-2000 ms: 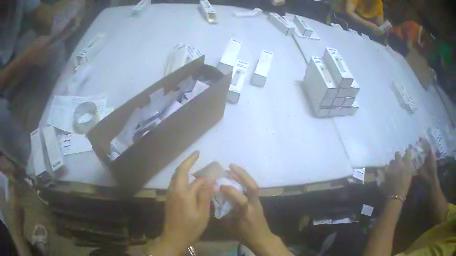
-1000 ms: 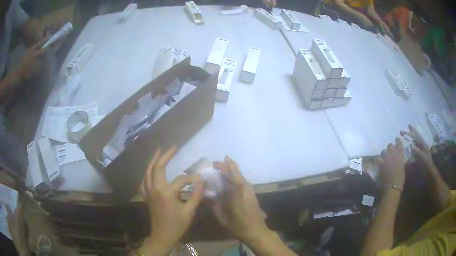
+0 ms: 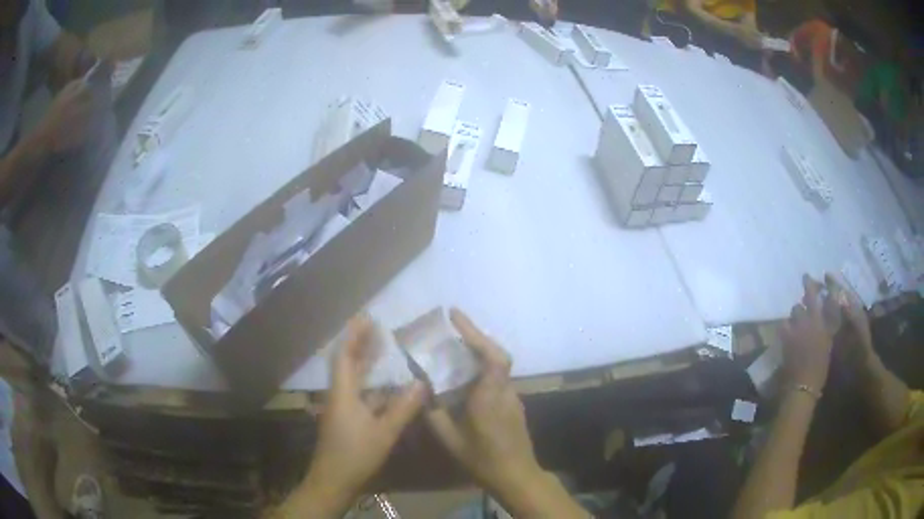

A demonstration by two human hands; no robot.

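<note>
My right hand (image 3: 484, 411) holds a small, pale, see-through crinkled wrap, perhaps a plastic bag (image 3: 443, 355), between thumb and fingers above the table's front edge. What is inside it cannot be told. My left hand (image 3: 367, 414) is just left of it, blurred, with its fingertips close to the wrap's lower left side and a whitish blur between thumb and fingers. Whether it grips something is unclear. The open brown box (image 3: 334, 262), full of white papers (image 3: 289, 243), stands behind and left of my hands.
White retail boxes (image 3: 510, 136) stand behind the brown box. A stepped stack of boxes (image 3: 648, 157) is at mid-right. A tape roll (image 3: 159, 250) lies on label sheets at left. A neighbour's hands (image 3: 823, 322) work at right; other people sit around the table (image 3: 567, 274).
My hands have drawn apart from the bunched wrap of before, which now shows as a wider, squarish piece in my right hand. The view shifted left, then little.
</note>
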